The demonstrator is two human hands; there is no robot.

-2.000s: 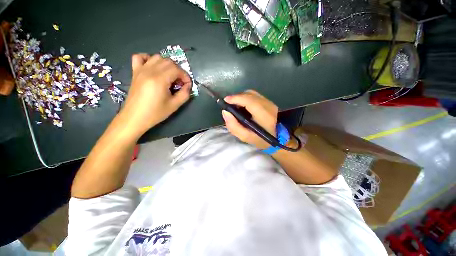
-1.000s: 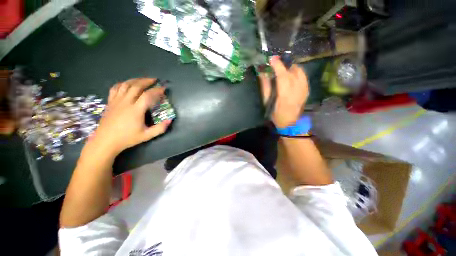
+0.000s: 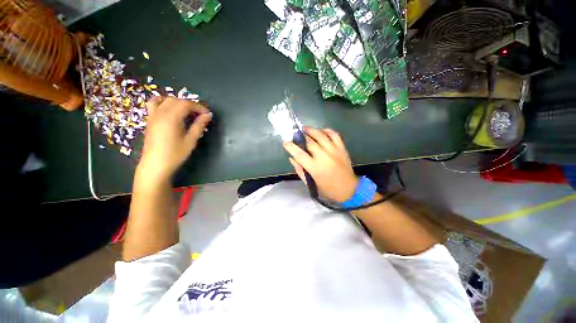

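My left hand (image 3: 169,135) is at the right side of the heap of small white, yellow and purple-brown components (image 3: 117,104), fingers curled; whether a component is between the fingertips cannot be told. My right hand (image 3: 325,163), with a blue wristband (image 3: 361,192), is shut on the black soldering iron (image 3: 309,183); the iron's tip is hard to make out. A small silver-white circuit board (image 3: 282,121) lies at the right fingertips, partly blurred by glare. The large overlapping pile of green-silver boards (image 3: 347,53) lies beyond the right hand.
A smaller group of boards (image 3: 197,9) lies at the far edge. An orange fan (image 3: 35,47) stands left. At right are a scrap tray (image 3: 442,79), coiled holder (image 3: 467,28), black station with red light (image 3: 515,47) and round tin (image 3: 499,123). An open cardboard box (image 3: 505,265) is below.
My left hand has left the board it covered and moved to the component heap. My right hand has come back from beside the board pile to the bench's front, where a board now lies at its fingertips.
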